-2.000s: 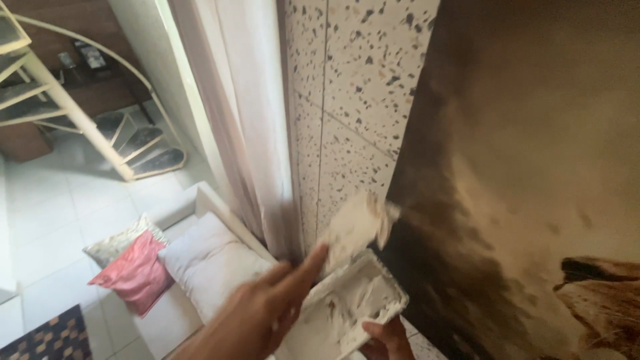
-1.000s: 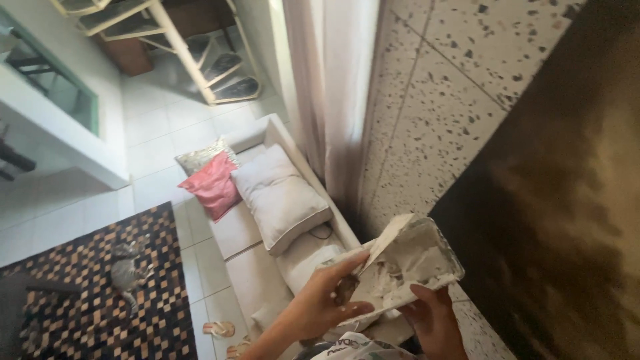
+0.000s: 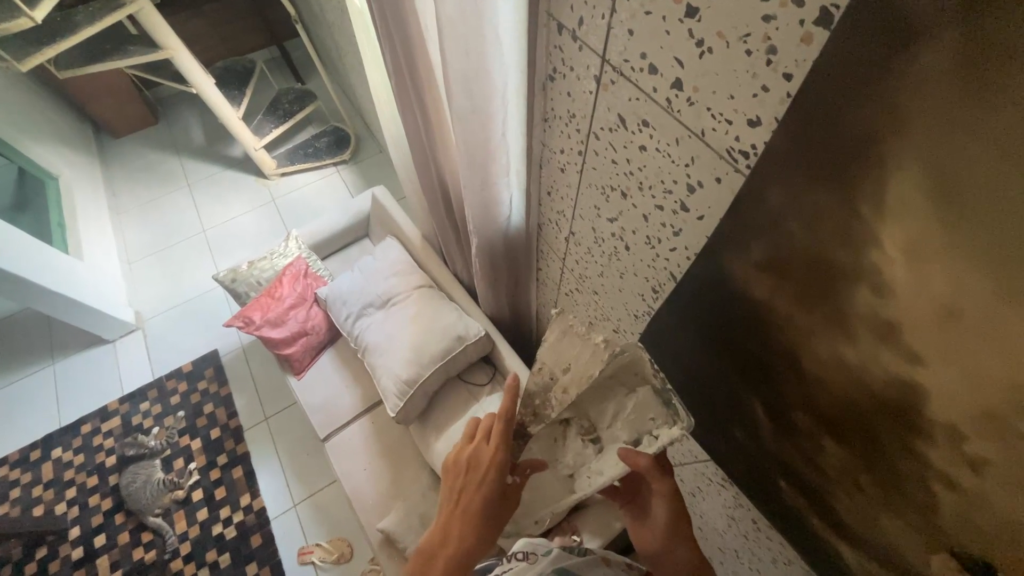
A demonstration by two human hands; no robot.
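My left hand (image 3: 476, 472) is at the lower middle, its index finger extended along a putty-smeared scraper blade (image 3: 564, 364); the scraper's handle is hidden by the fingers. The blade tilts upward over the left rim of a white plastic tray (image 3: 684, 408). Soft white putty (image 3: 620, 416) lies in the tray, smeared up its walls. My right hand (image 3: 660, 504) grips the tray's near right edge, thumb on the rim and fingers beneath.
A speckled terrazzo wall (image 3: 648, 176) and a large dark picture (image 3: 864, 320) stand at right, beside a curtain (image 3: 488, 160). Below are a sofa (image 3: 360, 472) with cushions, a checkered rug (image 3: 216, 496) with a cat (image 3: 152, 484), sandals (image 3: 324, 552) and a spiral staircase (image 3: 216, 96).
The scraper was raised beside the wall above the tray two seconds ago and is now down at the tray's rim. The view has swung toward the sofa and rug.
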